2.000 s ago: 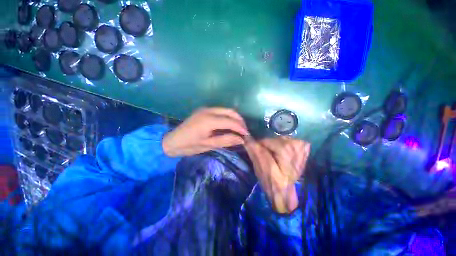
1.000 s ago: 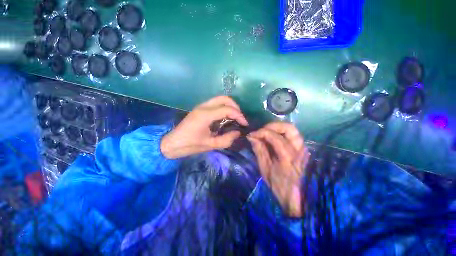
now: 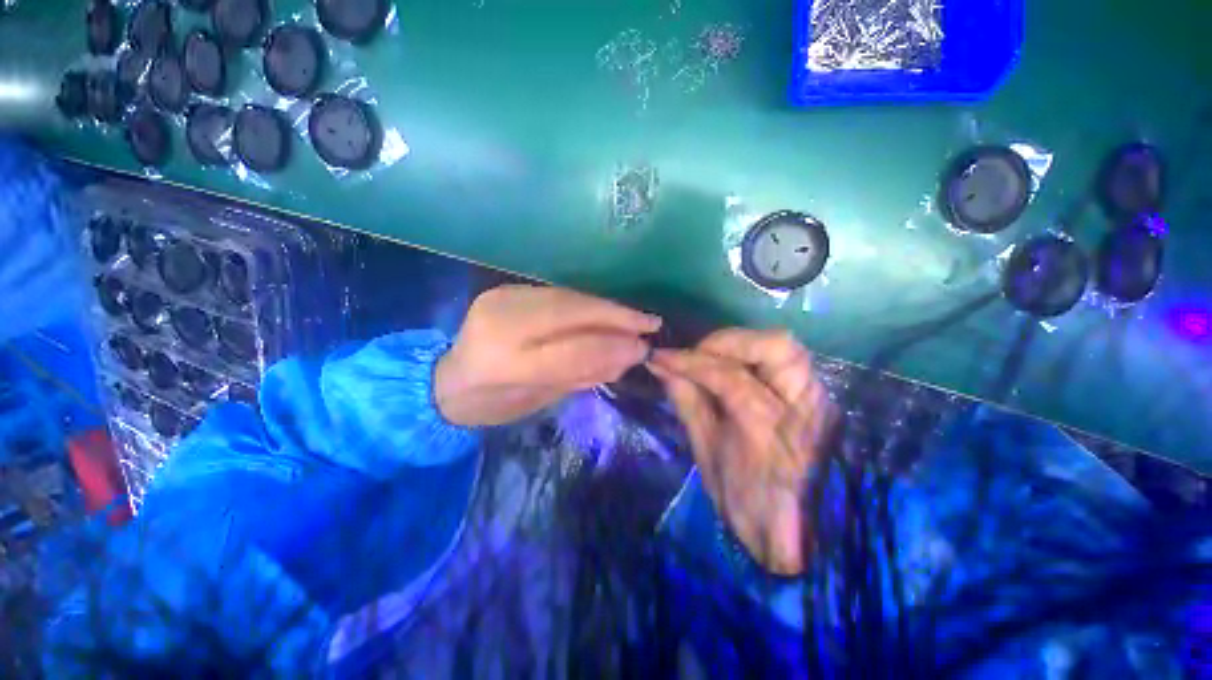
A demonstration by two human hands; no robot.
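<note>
My left hand and my right hand meet at the fingertips above the bench's near edge. Both hands are bare, with fingers pinched together. A tiny dark part shows between the fingertips; its shape is too small to tell. A round black unit lies on clear film on the green bench, just beyond my right hand. Small dark marks show on its pale grey face. The blue parts bin is at the top right, cut by the picture's edge, with a heap of silvery parts in it.
Many black units lie on film at the upper left. Several more lie at the right. Small loose bits are scattered mid-bench. A clear blister tray with black discs is at the left. A pink-violet light glows far right.
The dark round shape seen under my left fingers a second ago is now hidden, and those fingers have closed together. The view has shifted, so the bin sits higher in the picture.
</note>
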